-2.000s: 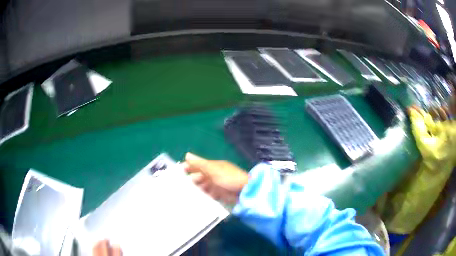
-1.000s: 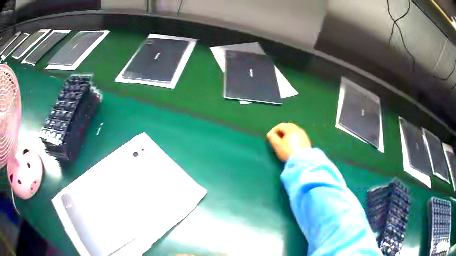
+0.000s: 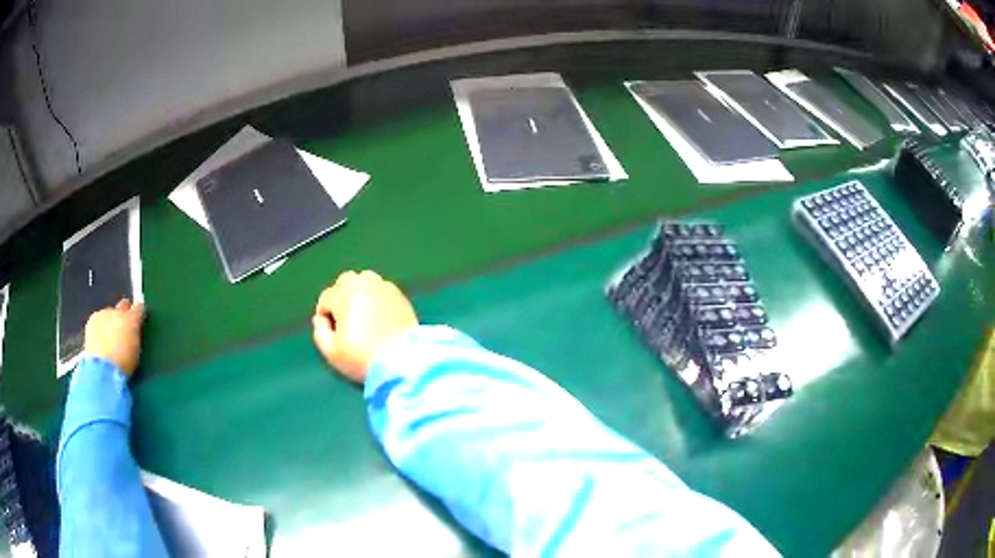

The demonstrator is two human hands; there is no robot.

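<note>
My left hand [image 3: 115,336] is at the near right corner of a dark grey tablet back cover [image 3: 96,273] on a white sheet [image 3: 135,234], at the far left of the belt. Its fingertips touch that edge; whether they grip it is hidden. My right hand [image 3: 363,324] is closed in a loose fist near the belt's front edge, with nothing visible in it. Another dark back cover [image 3: 267,207] lies askew on its white sheets [image 3: 338,180], beyond my right hand. White sheets [image 3: 213,521] on the bench are partly hidden by my left sleeve and cut off by the bottom edge.
More back covers [image 3: 535,133] lie spaced along the belt [image 3: 415,207] to the right. A fanned dark stack of lens strips [image 3: 709,322] and a pale lens tray [image 3: 867,256] stand on the bench. A round pale container [image 3: 911,512] and part of a yellow sleeve [image 3: 971,403] are at lower right.
The view has swung. My left hand, not clearly in view a second ago, now reaches to a back cover on the belt. My right hand remains closed near the belt edge.
</note>
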